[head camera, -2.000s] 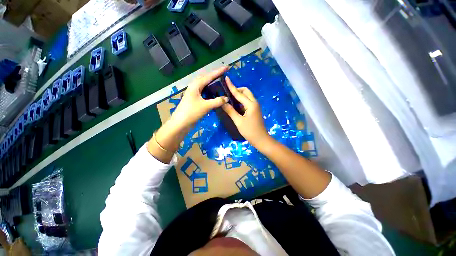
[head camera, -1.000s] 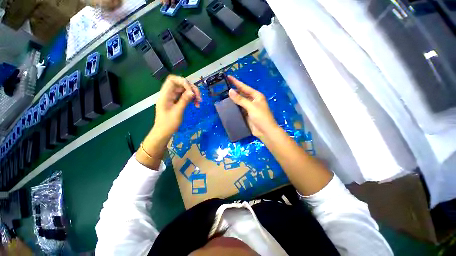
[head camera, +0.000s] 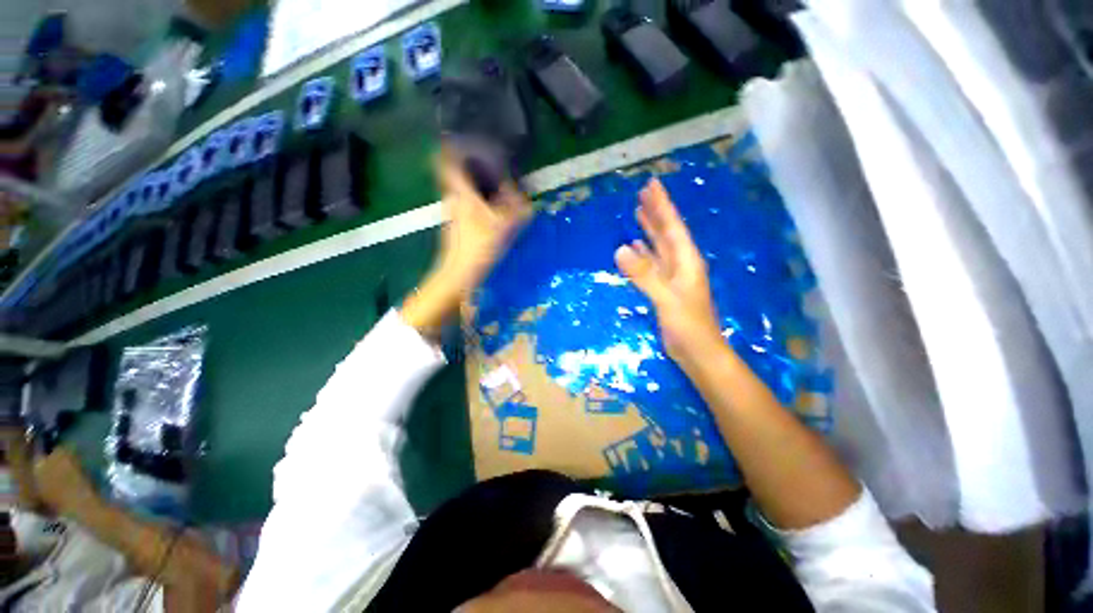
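My left hand (head camera: 473, 228) is blurred and holds a dark device housing (head camera: 479, 110) by its near end, over the near edge of the green line. The housing is blurred too, and its window end cannot be made out. My right hand (head camera: 671, 269) is held above the heap of blue film pieces (head camera: 599, 311), fingers apart, with nothing seen in it. The film lies on a brown cardboard sheet (head camera: 545, 437), where some hollow rectangular frames lie separately.
Dark housings (head camera: 318, 180) and blue-edged frames (head camera: 314, 104) stand in rows along the green line (head camera: 396, 144). White foam sheets (head camera: 947, 311) are at right. A clear plastic bag (head camera: 156, 413) lies at left, near another person's arm (head camera: 102, 515).
The housing has moved from above the film to the line in my left hand. My right hand has let go of it. The view has shifted, and another person's arm shows at lower left.
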